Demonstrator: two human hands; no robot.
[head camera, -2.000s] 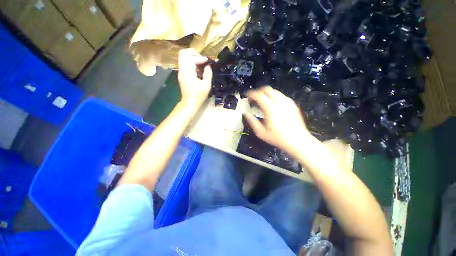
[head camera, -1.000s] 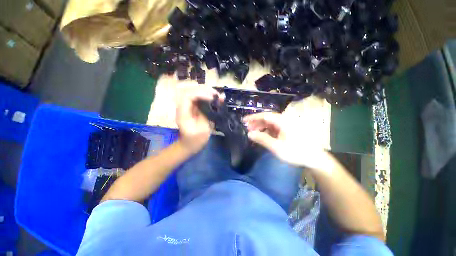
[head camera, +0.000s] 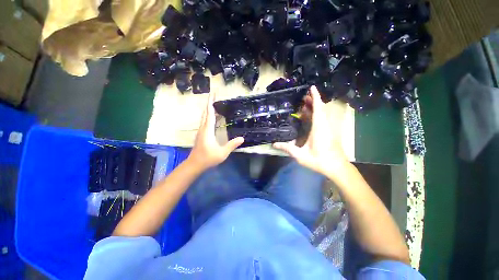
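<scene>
A long black socket strip housing (head camera: 260, 117) is held between my two bare hands at the front of the cream work board (head camera: 175, 109). A thin yellow-green wire crosses it and shows at both ends. My left hand (head camera: 209, 143) grips its left end, thumb at the near edge. My right hand (head camera: 319, 136) grips its right end, thumb at the near edge. The far fingertips are partly hidden. Glossy black socket modules (head camera: 339, 38) lie in a large heap just beyond the housing.
A crumpled brown paper bag (head camera: 93, 27) lies at the upper left. A blue plastic tote (head camera: 54, 180) at the left holds black housings (head camera: 121, 170) in rows with yellow wires. Clear bubble wrap (head camera: 331, 232) is below the bench edge. A cardboard sheet (head camera: 465, 27) stands at the upper right.
My hands have moved apart to the two ends of the housing. The dark part held between them a second ago no longer shows separately. The view has shifted slightly.
</scene>
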